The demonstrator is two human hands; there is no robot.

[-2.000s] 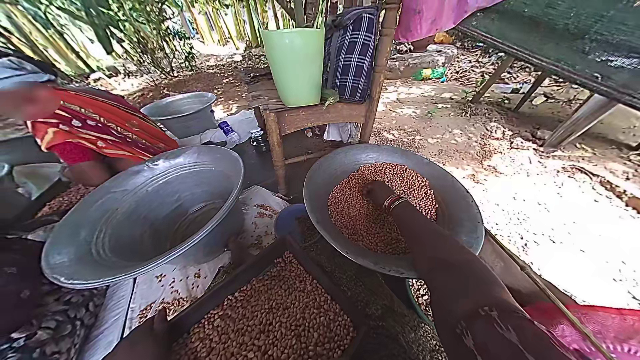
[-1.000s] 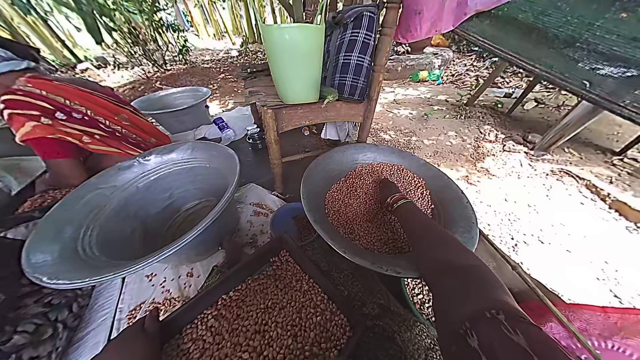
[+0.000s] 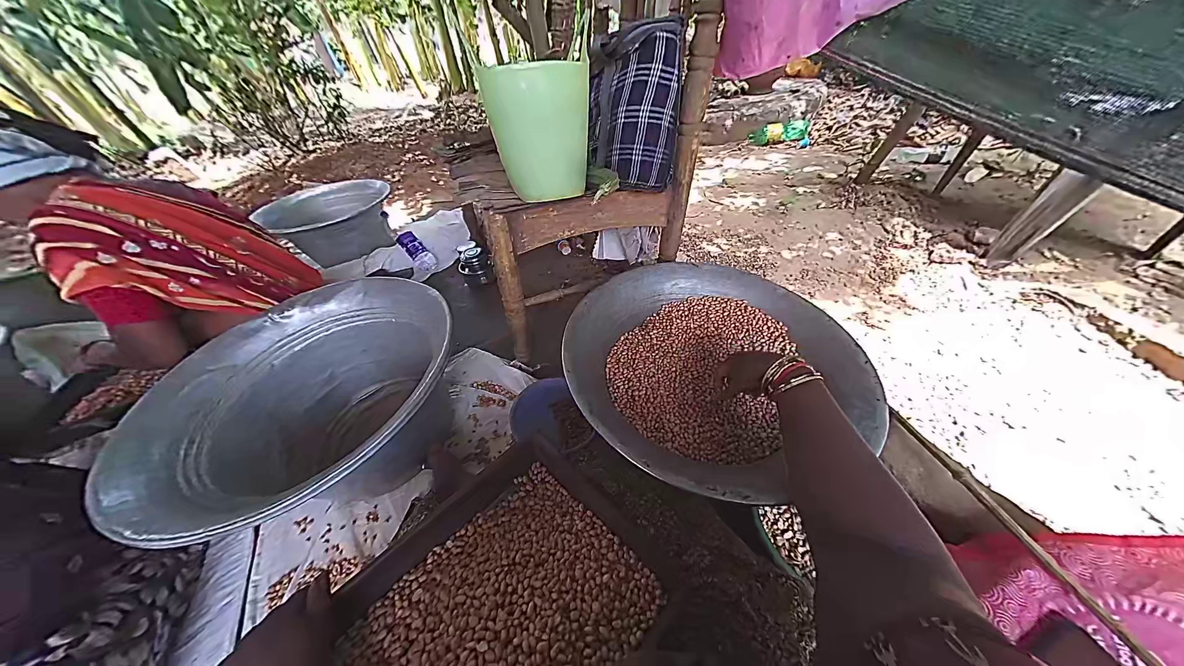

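My right hand (image 3: 747, 375), with bangles at the wrist, reaches into reddish shelled nuts or seeds (image 3: 684, 370) heaped in a wide metal basin (image 3: 837, 342). Its fingertips are partly sunk among them, so what it holds is hidden. My left hand (image 3: 294, 622) grips the near left edge of a dark-framed tray (image 3: 416, 564), low in the view. Paler brown nuts or seeds (image 3: 518, 573) fill the tray, which lies below and left of the basin. A large metal basin (image 3: 268, 416), tilted with its inside showing, stands left of the tray.
Another person in a red patterned garment (image 3: 166, 240) bends at the left. A wooden chair (image 3: 592, 220) holds a green bucket (image 3: 536, 129) and a plaid bag (image 3: 640, 111). A blue container (image 3: 541, 412) sits between the basins. A dark raised mesh surface (image 3: 1027, 83) stands at upper right.
My right hand has shifted slightly within the basin of reddish nuts or seeds. The left hand stays at the tray's edge. The other person's red-clad upper body has moved further into view since the first frame.
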